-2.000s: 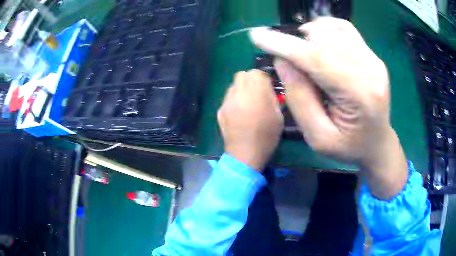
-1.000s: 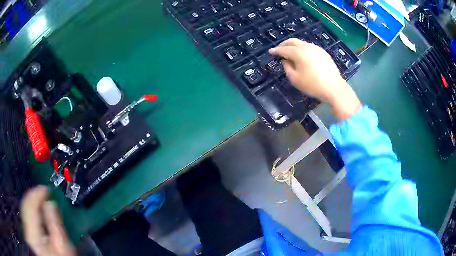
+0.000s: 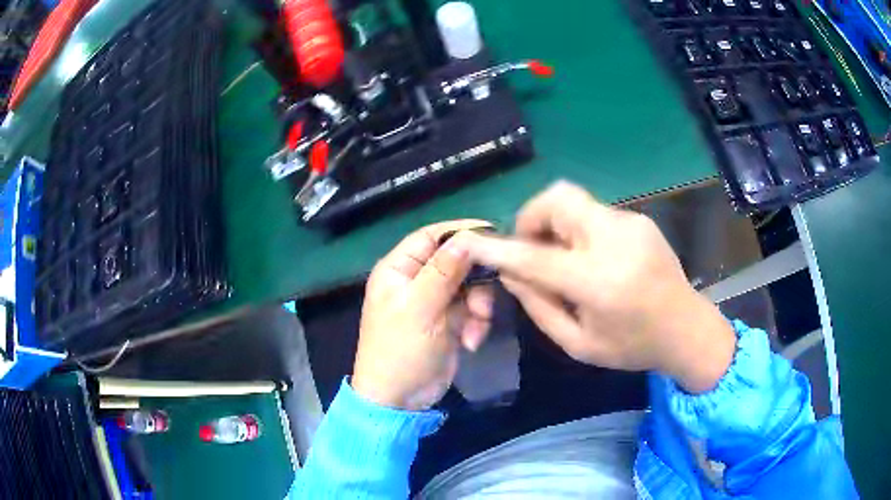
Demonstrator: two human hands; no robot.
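Note:
My left hand (image 3: 415, 303) and my right hand (image 3: 606, 283) meet in front of the bench edge. Between their fingertips is a small dark piece (image 3: 482, 256), mostly hidden by the fingers; it looks like a small module. My left fingers hold it from the left, and my right thumb and fingers, slightly blurred, touch it from the right. Beyond the hands stands the black press fixture (image 3: 430, 161) with white lettering on its front edge. Its thick red handle (image 3: 315, 44) is upright at the back left. No hand touches the fixture.
A thick stack of black trays (image 3: 127, 195) stands at left, beside a blue box (image 3: 24, 264). A black pocketed tray (image 3: 772, 98) holding modules lies at right. A white cylinder (image 3: 459, 29) stands behind the fixture. Red-capped bottles (image 3: 232, 430) lie on the lower green shelf.
The view has swung left, so the fixture is nearer the centre. My right hand has left the right tray, and both hands have come together around the small dark piece.

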